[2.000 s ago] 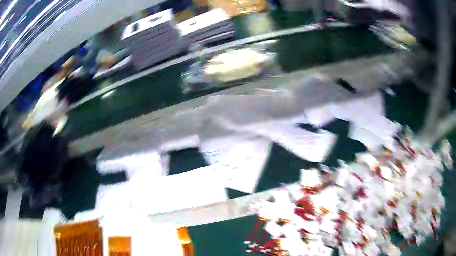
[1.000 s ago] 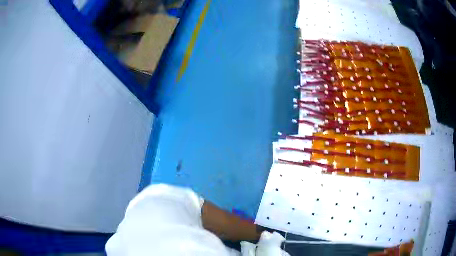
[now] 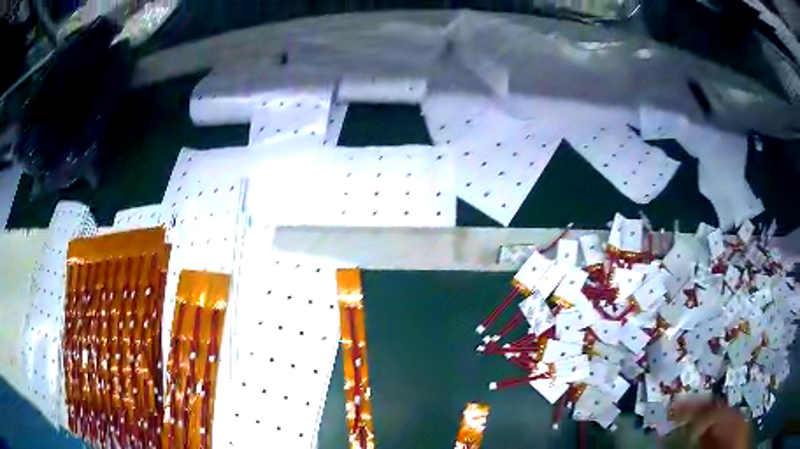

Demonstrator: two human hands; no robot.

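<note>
A heap of loose wired pieces with white tabs (image 3: 605,329) and red wires lies at the right. My right hand (image 3: 715,427), blurred and cut off by the bottom edge, is at the heap's lower side; its fingers and any hold cannot be made out. My left hand is not in view. A narrow overlapped amber strip (image 3: 353,351) lies upright in the picture on the green mat, beside the perforated white sheet (image 3: 281,359). A short amber piece (image 3: 472,424) shows at the bottom edge; what holds or supports it is hidden.
A wide amber panel (image 3: 114,333) and a narrower one (image 3: 200,351) with red wires lie at left. A pale metal strip (image 3: 412,247) crosses behind the work. Perforated sheets (image 3: 395,184) overlap behind it, before crinkled clear plastic (image 3: 395,53). A dark object (image 3: 70,105) stands at far left.
The view has swung back from the blue floor and left side to the bench. The white-sleeved forearm has left the picture; a blurred hand now shows at the heap.
</note>
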